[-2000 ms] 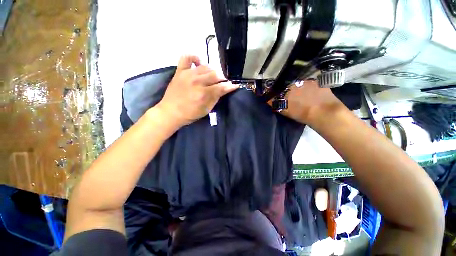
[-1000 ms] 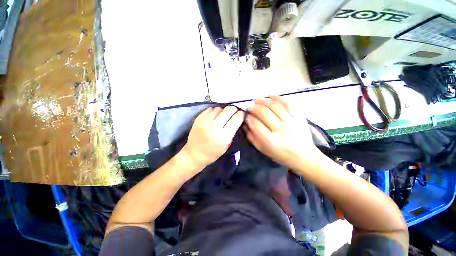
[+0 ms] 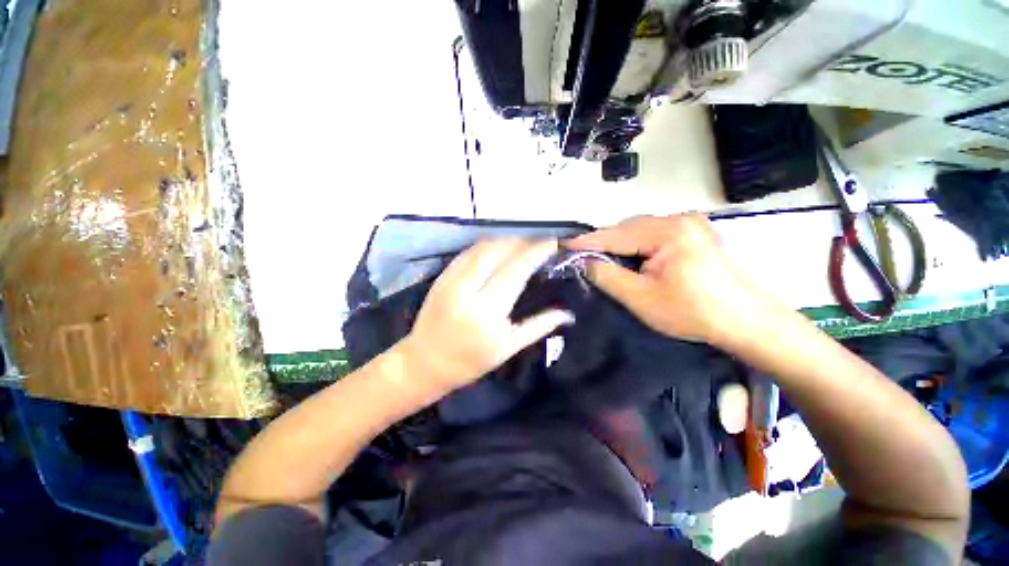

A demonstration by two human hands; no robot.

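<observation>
A dark garment (image 3: 487, 387) lies over the table's front edge and down into my lap, with a pale grey-blue band (image 3: 415, 252) showing along its top left. A small white label (image 3: 554, 350) shows on the dark cloth between my hands. My left hand (image 3: 476, 304) lies on the garment's upper edge, fingers on the band. My right hand (image 3: 675, 276) grips the garment's edge between thumb and fingers, where a thin pale curved edge shows. Both hands are in front of the sewing machine's needle area (image 3: 586, 138), apart from it.
Scissors (image 3: 852, 199) with red and olive handles lie at the right, beside a flat black rectangle (image 3: 763, 149). A brown taped board (image 3: 122, 221) is at the left. A green tape rule (image 3: 310, 367) runs along the front edge. Blue crates (image 3: 83, 453) stand below; dark scraps (image 3: 976, 205) lie far right.
The garment has come from under the needle toward me. Since the middle frame, my hands have shifted slightly right and my right hand has turned, with a pale curved edge now showing.
</observation>
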